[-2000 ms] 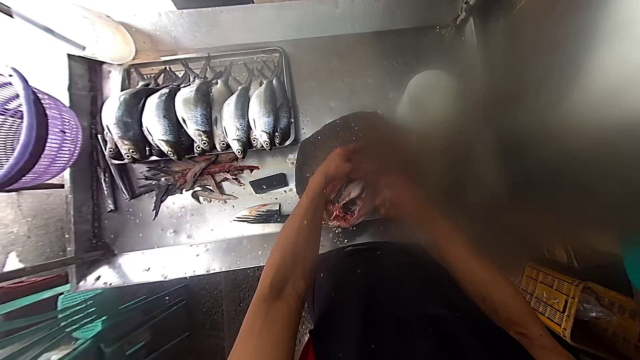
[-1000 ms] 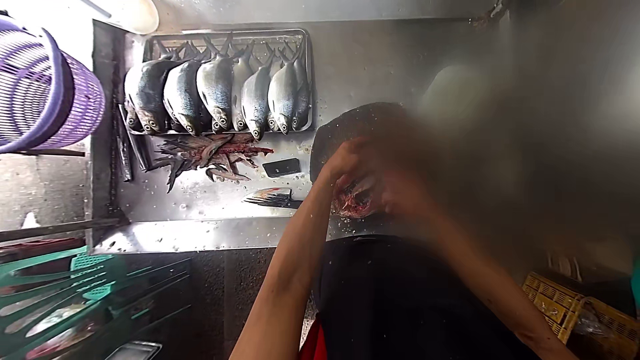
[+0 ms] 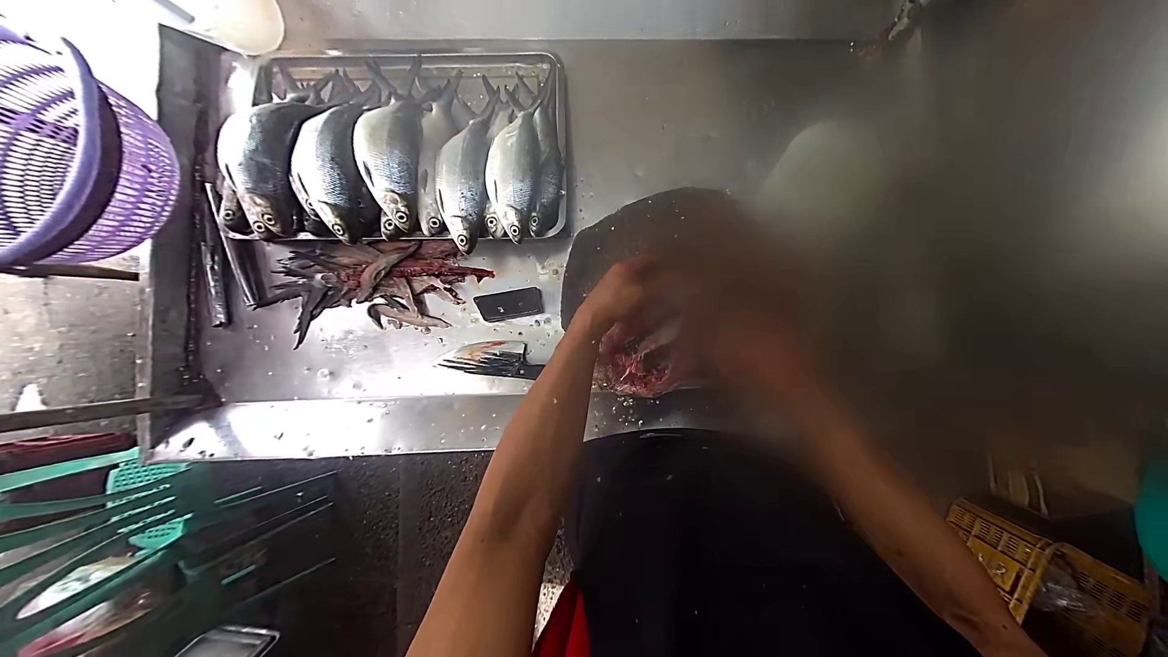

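My left hand (image 3: 632, 290) is at the upper left edge of an opened fish (image 3: 643, 360) with red flesh showing, on a dark round board (image 3: 607, 237). My right hand (image 3: 753, 342) is a blur at the right of the fish; its fingers and anything in them cannot be made out. A knife (image 3: 493, 359) with a wet, stained blade lies left of the board. Above it is a dark flat rectangular object (image 3: 508, 304). Cut fins and red scraps (image 3: 374, 274) lie in a heap below a metal tray (image 3: 561, 137) of whole silvery fish (image 3: 391, 151).
The metal worktop (image 3: 639, 119) has a raised front edge (image 3: 347, 427). A purple plastic basket (image 3: 137, 173) stands at the left, near dark rods (image 3: 215, 265). Green plastic racks (image 3: 155, 484) are at lower left, yellow crates (image 3: 1004, 547) at lower right. A smear hides much of the right side.
Both hands stay at the opened fish on the board. The knife, the tray of fish and the scraps keep their places on the worktop. The view has shifted slightly.
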